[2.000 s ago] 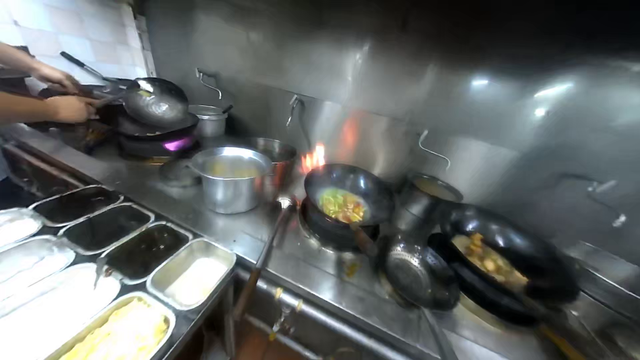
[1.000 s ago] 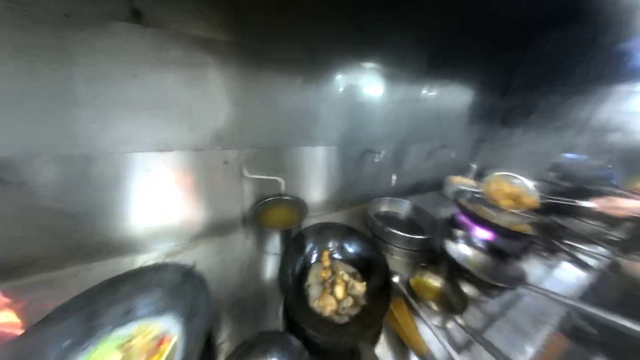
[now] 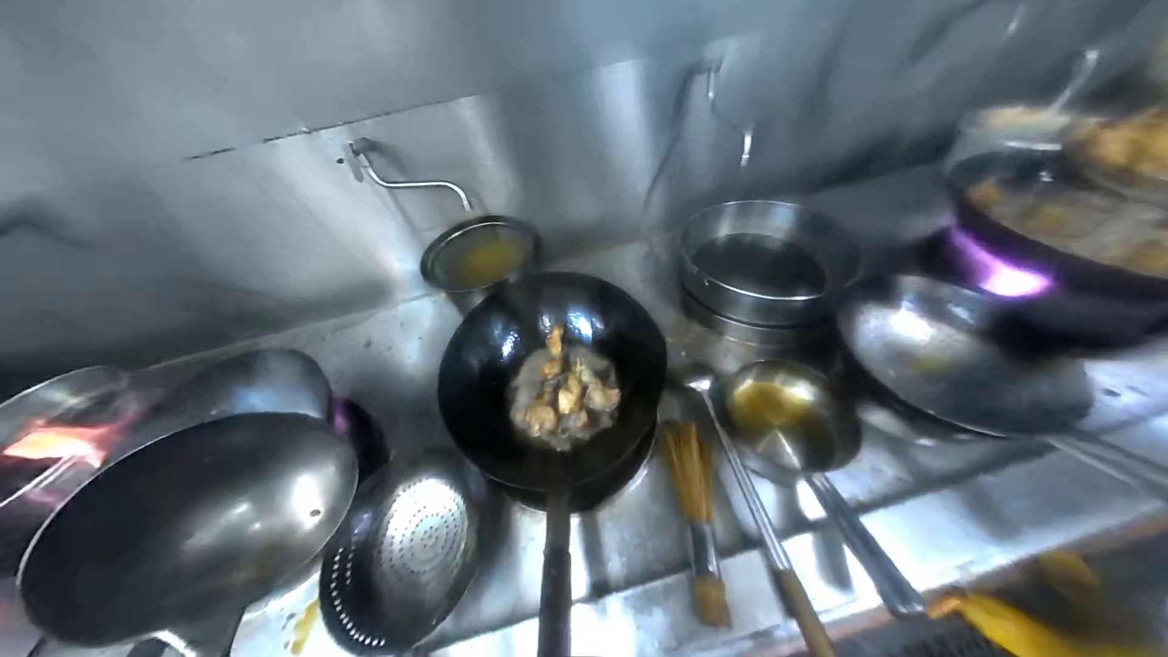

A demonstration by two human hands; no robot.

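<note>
Neither my left hand nor my right hand is in view. In the middle of the head view a black wok (image 3: 473, 392) holds browned chunks of food (image 3: 568, 398) in a little liquid, its handle pointing down toward me. An empty dark wok (image 3: 196, 529) is tilted at the lower left; its handle runs toward the bottom edge, and I cannot tell whether anything holds it. Between the two woks lies a perforated skimmer (image 3: 424, 538). Right of the middle wok are a bamboo brush (image 3: 693, 484), a long-handled ladle (image 3: 744, 484) and a larger ladle with yellowish liquid (image 3: 776, 411).
A pot with yellow liquid (image 3: 484, 260) stands behind the middle wok, below a metal spout (image 3: 415, 184). Stacked round metal pans (image 3: 771, 292) and a metal wok (image 3: 958, 365) are to the right. Purple flame (image 3: 1004, 274) glows under a far-right wok; orange glow (image 3: 59, 444) shows at far left.
The view has swung far to the right since the first frame. The left wok held colourful food one second ago; the dark wok at the left now shows a bare inside.
</note>
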